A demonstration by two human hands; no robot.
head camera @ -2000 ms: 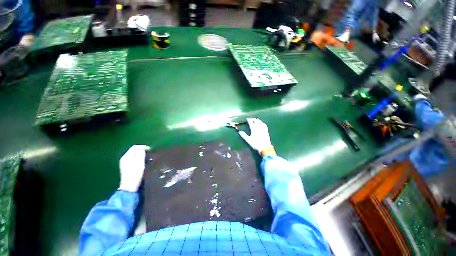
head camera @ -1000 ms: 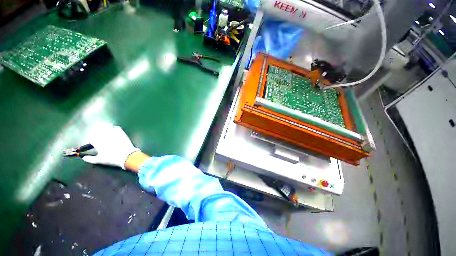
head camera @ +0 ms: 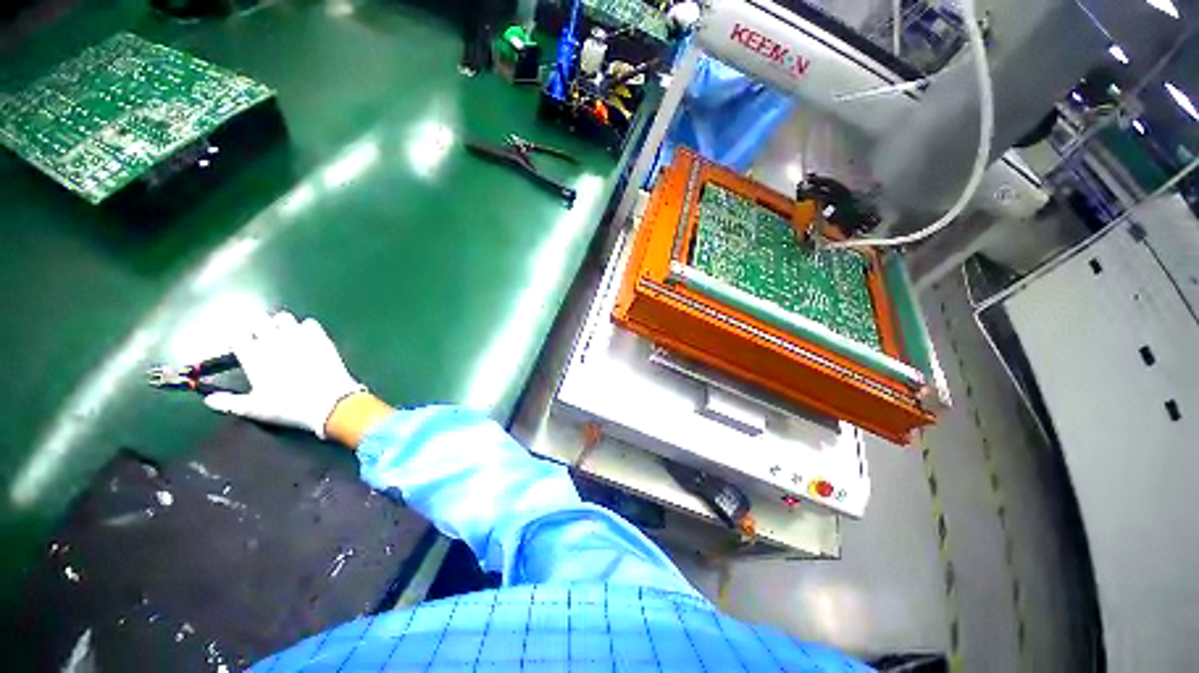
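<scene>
My right hand (head camera: 283,375), in a white glove with an orange-tan cuff band, rests low over the green bench. Side cutters (head camera: 195,375) with dark and red handles are at its thumb and fingers, jaws pointing left. The handle ends reach between thumb and forefinger; whether the hand grips them is unclear. A dark work mat (head camera: 224,539) flecked with white scraps lies just below the hand, at the lower left. My left hand is out of the picture.
An orange carrier (head camera: 776,362) with a green board (head camera: 789,263) stands on a white machine at right. Another board (head camera: 125,112) lies on a dark base at upper left. Black-handled pliers (head camera: 526,171) lie near the bench edge, below a tool box (head camera: 598,99). A cable hangs above the carrier.
The view has swung right, bringing the orange carrier and machine into full view and leaving my left hand outside the picture. My right hand stays by the side cutters.
</scene>
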